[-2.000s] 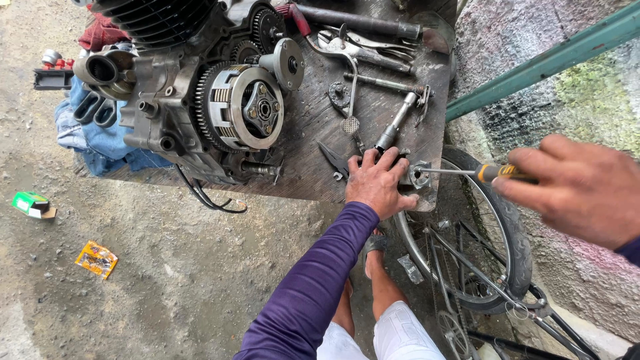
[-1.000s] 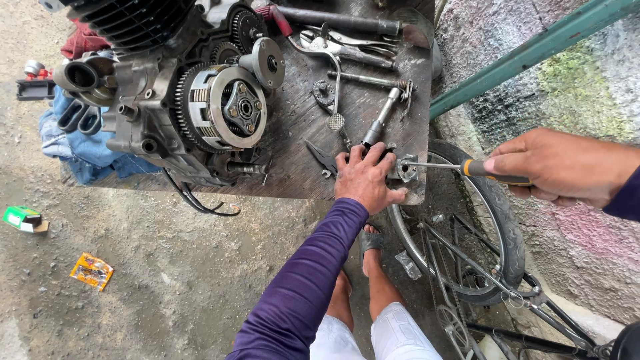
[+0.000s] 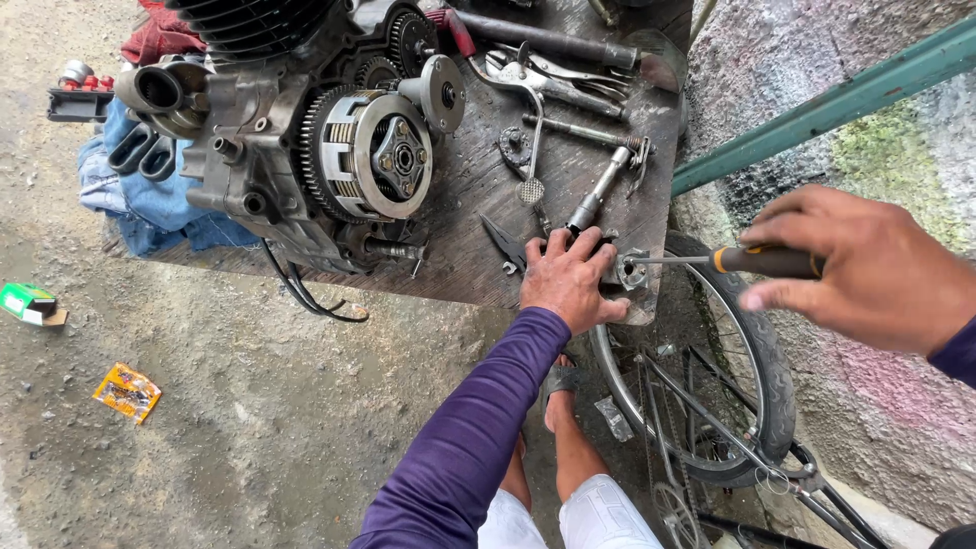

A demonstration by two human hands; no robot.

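Note:
My left hand presses down on a small metal part at the corner of the wooden bench; the fingers hide most of what lies beneath. From the right, my right hand, slightly blurred, is at the dark and orange handle of a screwdriver, whose tip meets that part. The fingers look loose around the handle, the thumb apart from it. Just beyond my left hand lie a socket wrench and dark pointed pliers. A motorcycle engine with its clutch basket exposed stands on the bench to the left.
Locking pliers, a kick or pedal lever and a long bolt lie on the wooden bench. A green metal post crosses at right before a rough wall. A bicycle wheel stands below the bench corner.
My right hand's fingers have loosened and spread at the screwdriver handle, which they wrapped more closely a second ago. My left hand stays on the part.

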